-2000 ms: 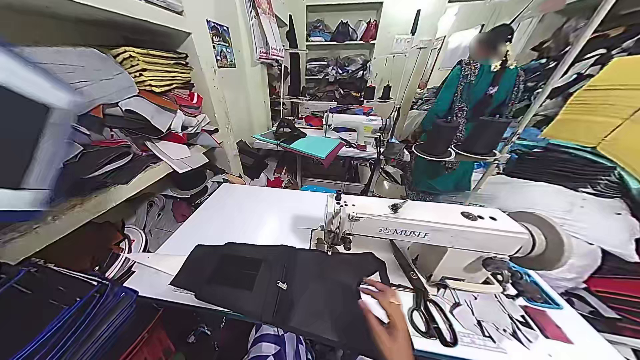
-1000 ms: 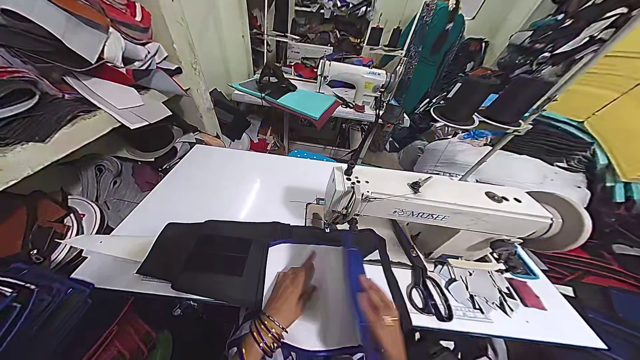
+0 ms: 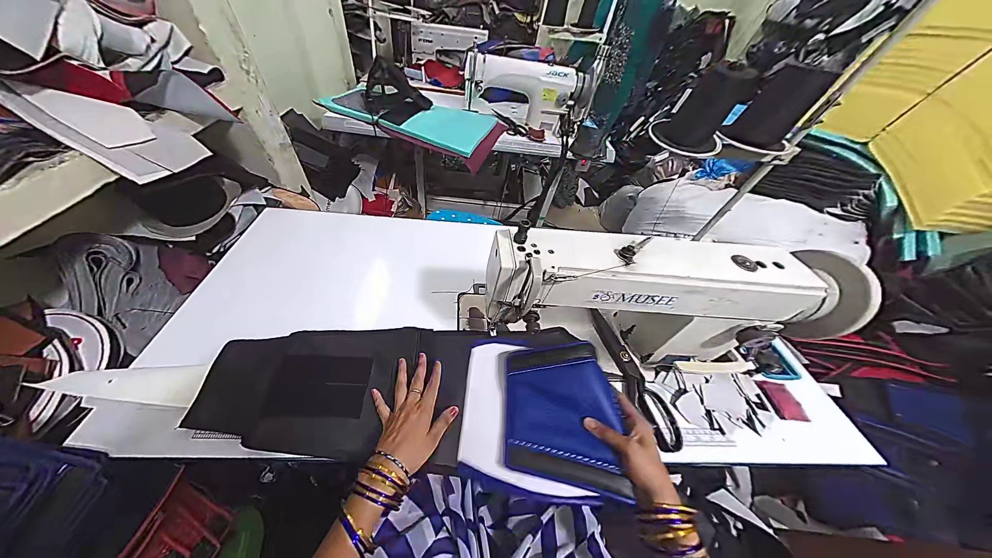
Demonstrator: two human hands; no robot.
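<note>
My left hand (image 3: pixel 415 415) lies flat with spread fingers on a black fabric piece (image 3: pixel 310 395) on the sewing table. My right hand (image 3: pixel 632 442) grips the right edge of a blue panel with black bands (image 3: pixel 562 411), thumb on top. Under that panel lies a white piece with blue edging (image 3: pixel 484 411), partly on the black fabric. Just behind the work stands the white industrial sewing machine (image 3: pixel 659 283), its needle area close to the fabric's back edge. Large black-handled scissors (image 3: pixel 659 415) rest right of my right hand.
Fabric scraps (image 3: pixel 713 395) and a dark red swatch (image 3: pixel 783 401) lie at the table's right. Black thread cones (image 3: pixel 705 108) stand behind the machine. A second sewing machine (image 3: pixel 527 81) is on a farther table. Material stacks (image 3: pixel 116 287) fill the left side.
My left hand has moved from the white piece to the black fabric on its left. The blue panel's broad face now shows over the white piece; a second ago only a narrow blue strip showed.
</note>
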